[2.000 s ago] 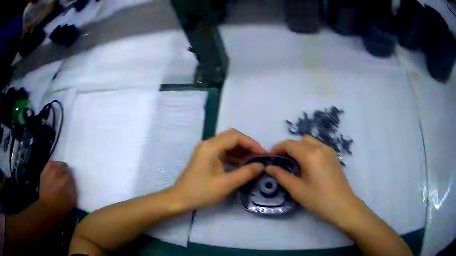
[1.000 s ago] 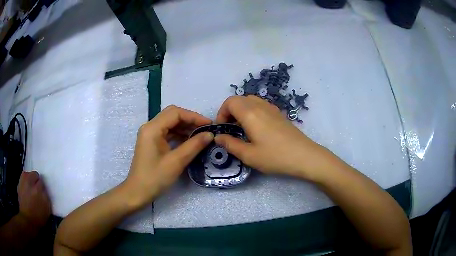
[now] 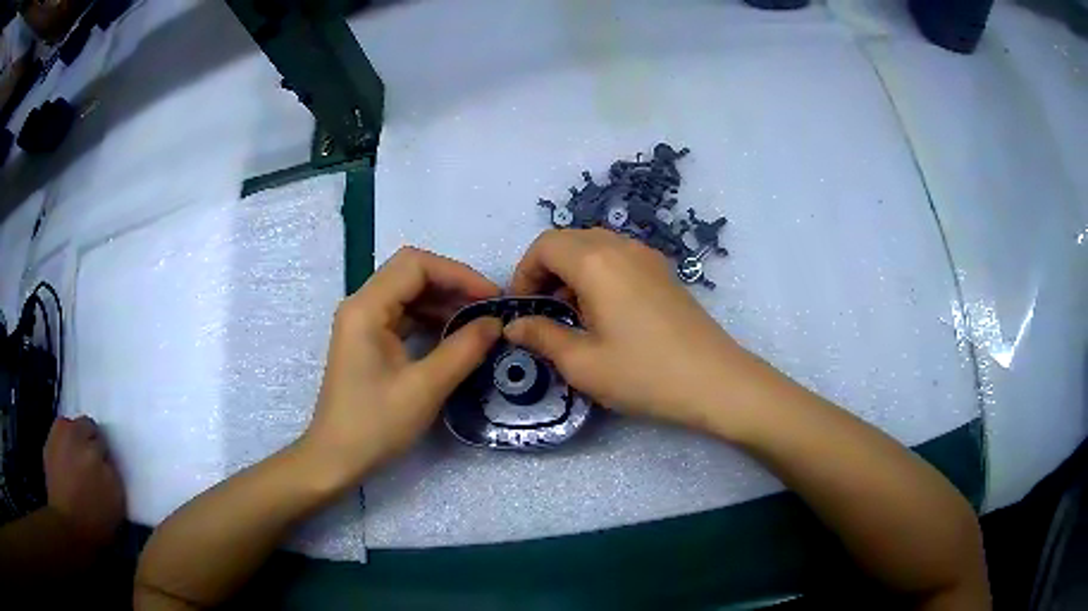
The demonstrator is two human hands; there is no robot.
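A dark grey housing [image 3: 531,418] with a round hub and centre hole sits open side up in front of me, on or just above the white foam sheet [image 3: 787,322]. My left hand [image 3: 394,358] grips its far left rim, thumb inside the cup. My right hand [image 3: 614,328] grips its far right rim, thumb inside beside the other thumb. The thumb tips nearly meet at the far inner wall; whether a small part is under them is hidden. A loose pile of small dark armed fittings [image 3: 644,197] lies beyond my right hand.
A green metal upright [image 3: 316,72] stands at the far left, with a green table edge [image 3: 573,561] near me. Black cables [image 3: 48,316] and another person's hand [image 3: 81,466] are at the left. Dark housings [image 3: 954,22] stand at the far right. Shiny film [image 3: 1014,298] lies at right.
Since two seconds ago the view has shifted, so the hands, housing and pile sit further left and higher. Both hands keep their grip at the housing's far rim, with only slight finger movement.
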